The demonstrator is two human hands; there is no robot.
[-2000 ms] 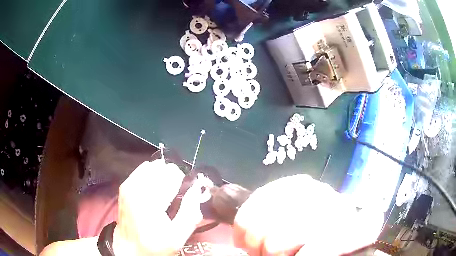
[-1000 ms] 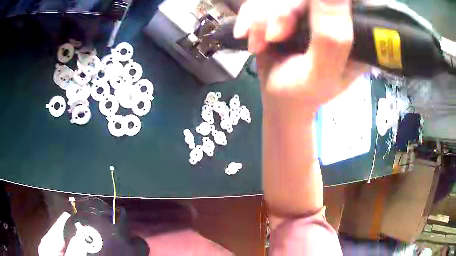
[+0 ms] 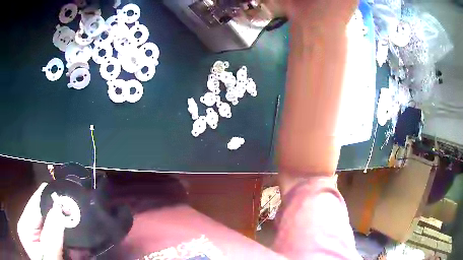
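Observation:
My left hand [image 3: 33,223], at the lower left, holds a black round housing [image 3: 91,223] below the bench edge. A white retaining ring [image 3: 68,212] lies at the housing's open side, with my thumb against it. A thin yellowish lead wire with a small white plug [image 3: 93,152] stands up from the housing; a shorter lead with a plug [image 3: 51,170] is beside it. My right hand [image 3: 322,11] is at the top edge by the screw feeder [image 3: 223,30], mostly cut off. A dark tip shows beside it, but its grip is hidden.
White rings [image 3: 122,51] lie in a pile at the upper left. Small white two-eared plates [image 3: 223,91] lie in a cluster mid-bench, near a thin dark rod [image 3: 275,124]. A bright parts bin [image 3: 358,101] is right of my forearm. Cardboard boxes [image 3: 406,198] stand below right.
My right hand moved from the housing to the feeder with the black electric screwdriver, then up to the picture's edge. My left hand still holds the housing. The view has shifted.

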